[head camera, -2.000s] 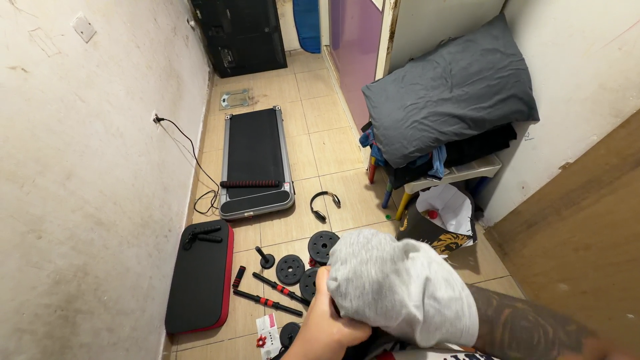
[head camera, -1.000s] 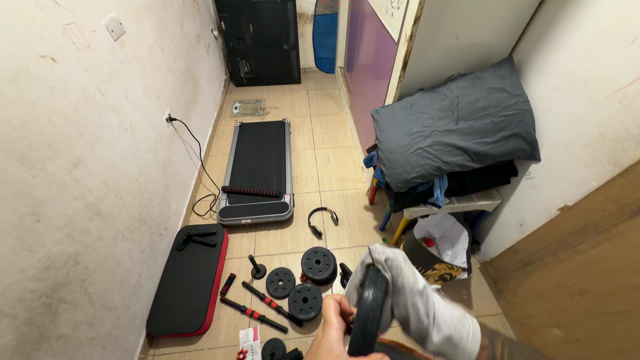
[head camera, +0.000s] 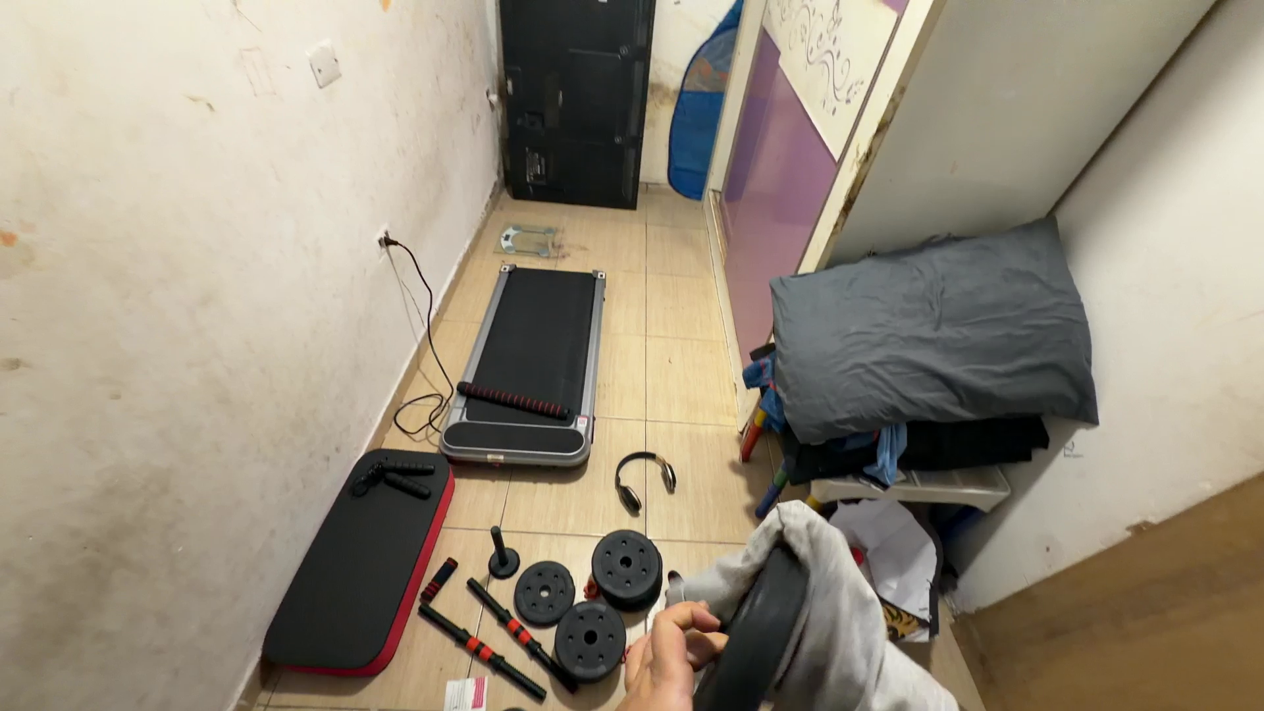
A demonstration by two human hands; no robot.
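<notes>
At the lower right, my left hand [head camera: 667,657] has its curled fingers against the near side of a black weight plate [head camera: 755,632], held on edge. A light grey cloth [head camera: 839,612] wraps over the plate's top and far side. The cloth hides my right hand. On the floor to the left lie more black plates, one [head camera: 544,593] by itself, another [head camera: 590,641] below it, and a stacked pair [head camera: 626,568]. Beside them are dumbbell bars with red and black parts, one [head camera: 481,652] further left than the other [head camera: 520,632], and an upright black post on a round base [head camera: 503,563].
Headphones [head camera: 632,499] lie beyond the plates, near a walking pad [head camera: 543,336] with a ridged bar [head camera: 513,400] across it. A black and red step board [head camera: 360,563] is by the left wall. A grey pillow [head camera: 933,331] rests on a stool [head camera: 918,486] at right.
The cloth bunched in front of my hands two seconds ago now wraps the raised plate, whose dark edge shows. My hands have moved to the right in view. The floor items are unmoved.
</notes>
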